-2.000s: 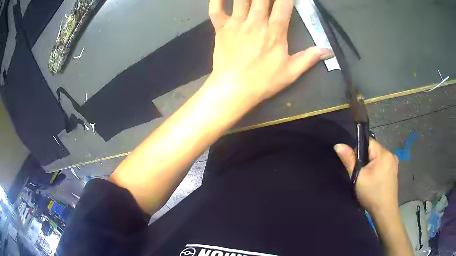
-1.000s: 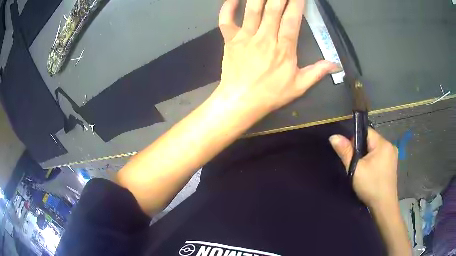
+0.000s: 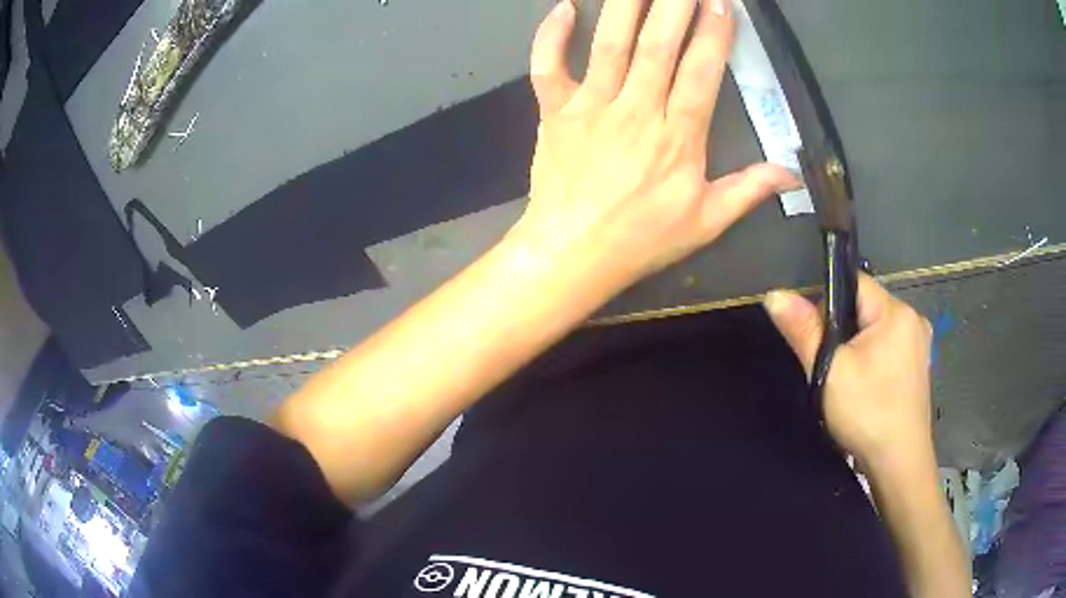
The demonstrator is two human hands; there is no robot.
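Observation:
The tailor's shears [image 3: 831, 187] lie along the right side of the narrow white pattern strip [image 3: 766, 105], blades pointing to the top edge and looking nearly closed. My right hand [image 3: 877, 374] holds their black handles in front of the table's edge. My left hand [image 3: 631, 152] is spread flat, fingers apart, its thumb on the strip's left side near its lower end; the fingertips reach the top of the picture. Whether dark fabric lies under the strip I cannot tell. A cut dark fabric panel [image 3: 386, 193] lies left of my left hand, its right end hidden behind it.
A mottled grey-gold bundle [image 3: 164, 88] lies at the upper left of the dark grey table [image 3: 959, 140]. More dark fabric [image 3: 59, 222] lies at the far left, with a thin looped scrap and white thread ends. The yellowish table edge [image 3: 690, 307] crosses before my body.
The shears' blades have come closer together. The shears, the strip and my left hand appear lower in the picture, and my left hand is also further right.

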